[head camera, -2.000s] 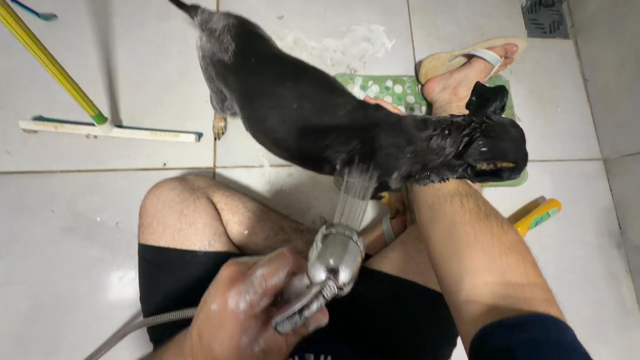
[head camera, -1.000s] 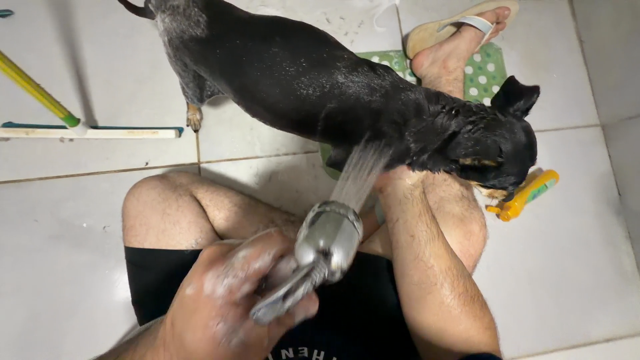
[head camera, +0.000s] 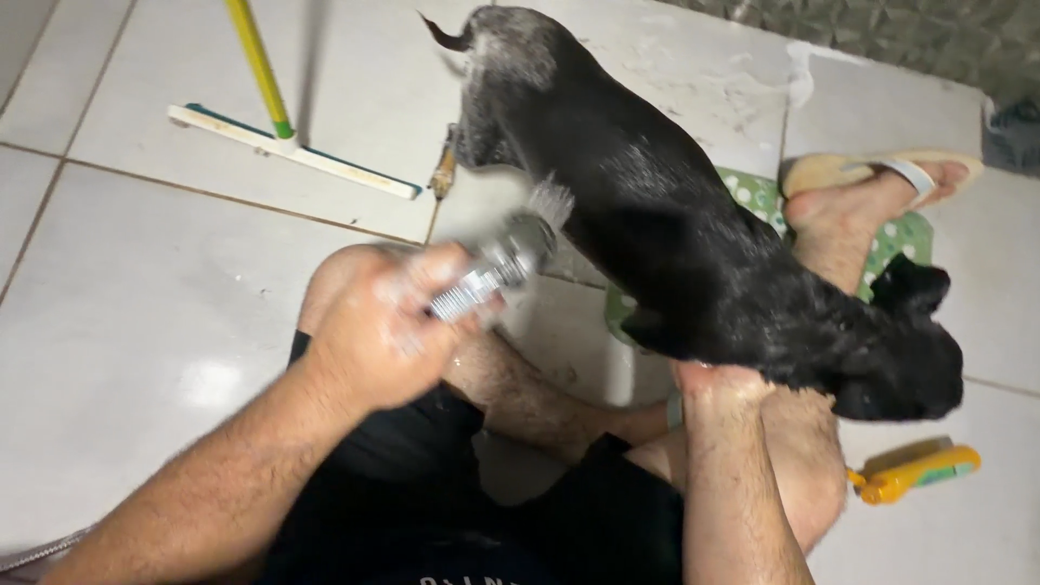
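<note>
A wet black dog stands across the floor, its head at the right and its rump, with whitish lather, at the upper left. My left hand is closed around a chrome hand shower, blurred, whose spray meets the dog's flank. My right hand holds the dog at its chest, near the front legs; its fingers are hidden under the body. Whitish suds show on the back of my left hand.
A squeegee with a yellow-green pole lies at upper left. Under the dog is a green dotted mat, near my foot in a flip-flop. A yellow bottle lies at right. The shower hose shows at lower left.
My left hand has moved the shower from the dog's chest area toward its rear flank. The dog's head, lowered beside the yellow bottle a second ago, is now farther from it. The view has shifted.
</note>
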